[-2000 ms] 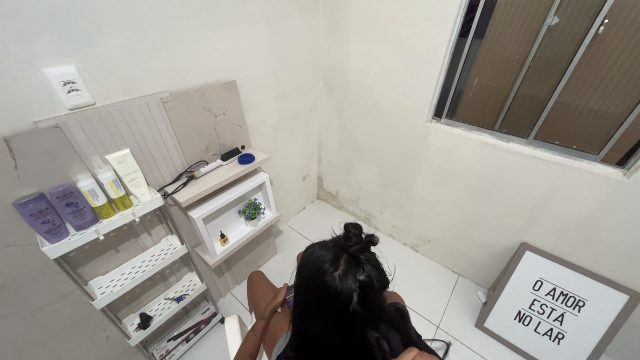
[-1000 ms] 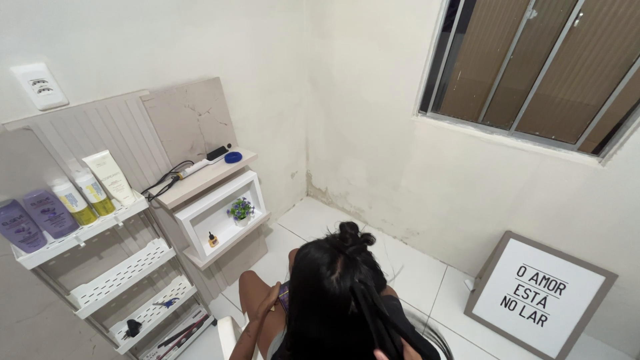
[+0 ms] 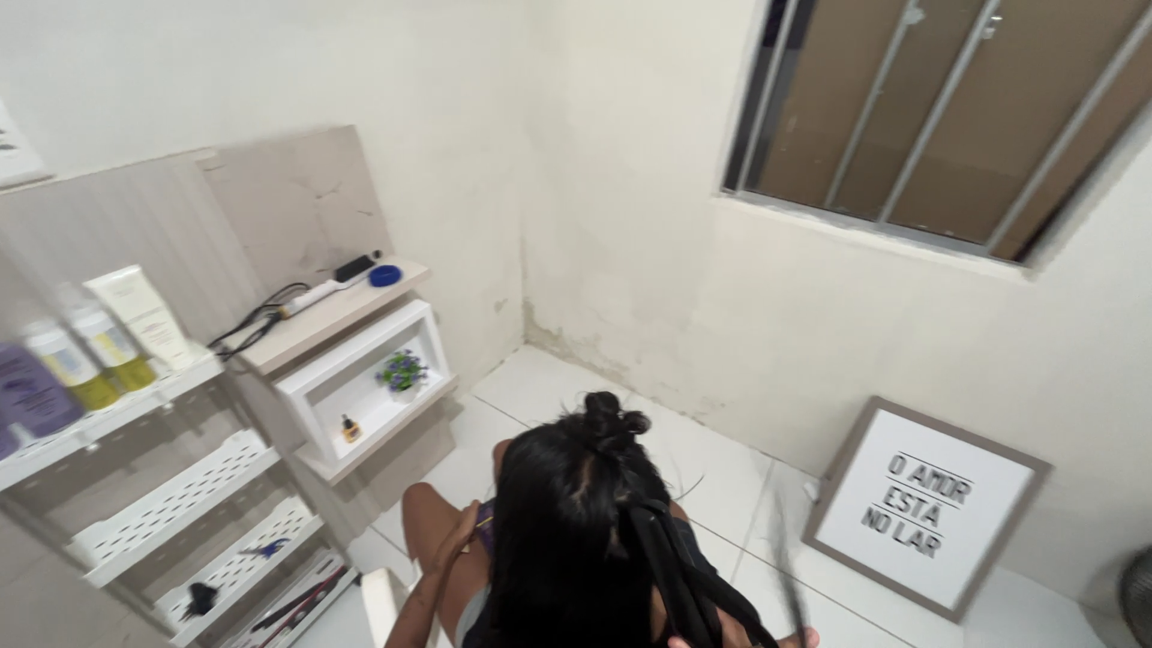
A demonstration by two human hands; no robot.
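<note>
A seated person's dark hair point(image 3: 562, 531) fills the lower middle of the head view, with a small bun point(image 3: 612, 418) on top. Long dark sections point(image 3: 666, 558) hang on the right side of the head. Only fingertips of my left hand point(image 3: 677, 642) show at the bottom edge, beside these sections; its grip is hidden. My right hand point(image 3: 799, 638), mostly cut off by the same edge, is farther right, at the lower end of a thin, blurred hair strand point(image 3: 786, 567) that rises from its fingers.
The seated person's hand point(image 3: 468, 526) rests on a thigh. To the left are a white rack point(image 3: 171, 490) with bottles and tubes, and a shelf point(image 3: 342, 315) bearing a corded styling tool point(image 3: 310, 297). A framed sign point(image 3: 1003, 531) leans at the right wall, below a window point(image 3: 900, 117).
My right hand has moved right, away from the head, with a thin strand now extended there. Long sections seen raised beside the head one second ago still hang at its right side.
</note>
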